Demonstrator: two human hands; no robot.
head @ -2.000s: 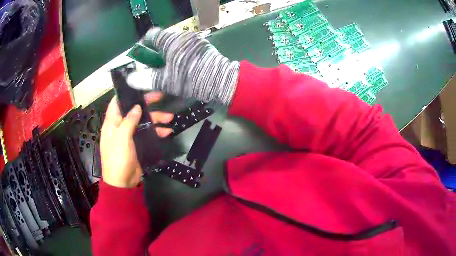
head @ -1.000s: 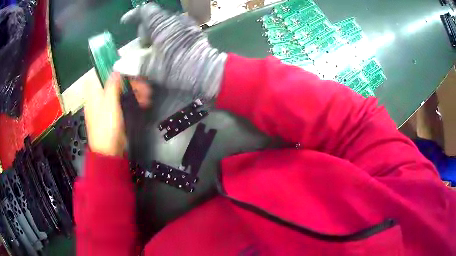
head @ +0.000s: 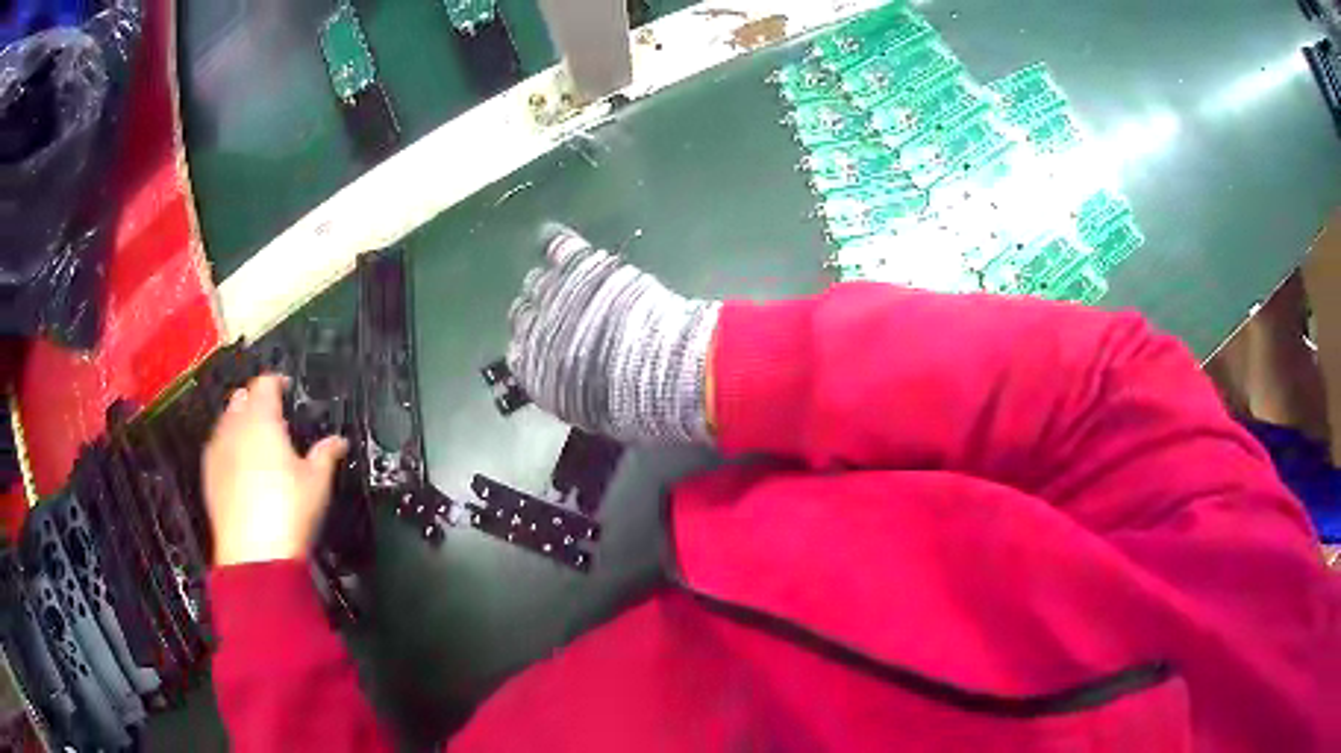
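My left hand [head: 265, 474], bare, is at the near-right end of a row of dark remote housing halves [head: 77, 611]; its thumb and fingers are apart. A long black shell [head: 387, 353] lies on the bench just right of it. My right hand [head: 600, 336], in a grey-white knit glove, is over black rubber keypads; its fingers are curled down and whether it holds one cannot be seen. A keypad with pale dots [head: 533, 521] lies below it. Another piece, plain black [head: 588, 466], is partly hidden by the glove.
Green circuit boards [head: 941, 162] lie spread at the upper right. A pale rail [head: 316, 236] with a metal post [head: 590, 44] crosses the top left. Part-built remotes [head: 350, 59] lie beyond it. A black plastic bag [head: 56, 162] rests over a red sheet [head: 165, 265] at left.
The unit with the green board has left my hands, and a part-built remote now lies beyond the rail. My left hand moved down to the housings, my right hand down to the keypads.
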